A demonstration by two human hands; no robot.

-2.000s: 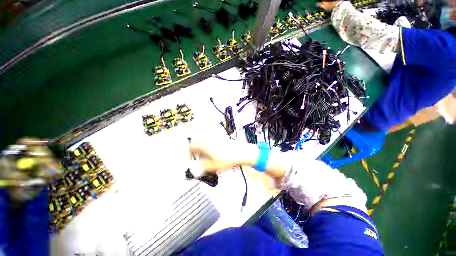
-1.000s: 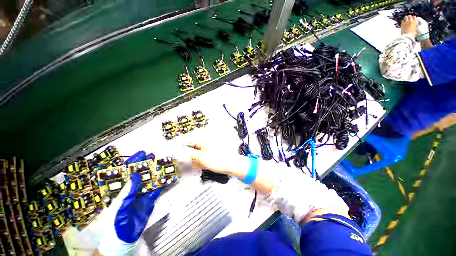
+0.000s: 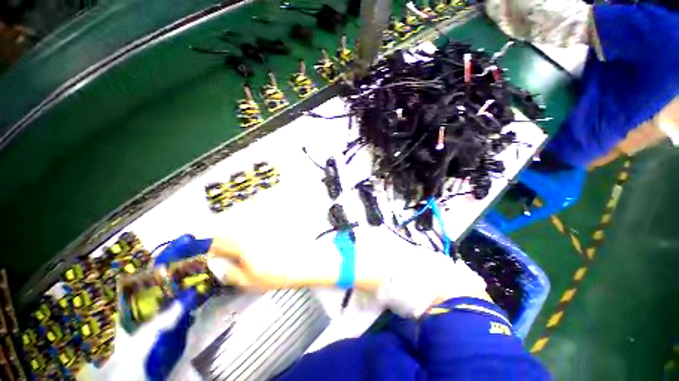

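My left hand (image 3: 175, 312), in a white glove with blue palm and fingers, holds a circuit board panel (image 3: 141, 299) at the lower left, above the bench; the panel is blurred. My right hand (image 3: 234, 266), with a bright blue wrist band, is at the panel's right end, its fingers bent against it; whether it grips the panel is unclear. A joined row of three boards (image 3: 242, 186) lies on the white bench. More panels with yellow blocks (image 3: 74, 312) lie piled at the left. The grey ribbed plate (image 3: 272, 335) lies at the bench front, partly under my right forearm.
A large heap of black cables (image 3: 439, 126) lies at right, with loose bundles (image 3: 331, 178) beside it. Single boards (image 3: 274, 95) and cables sit on the green conveyor (image 3: 141, 111) behind its metal rail. A blue bin (image 3: 532, 286) stands below the bench edge. A person in blue (image 3: 625, 67) is at upper right.
My right hand has moved left and down to the held panel's right end. The panel and my left hand are lower and further left. The camera view has shifted, and the other person's hands are out of view.
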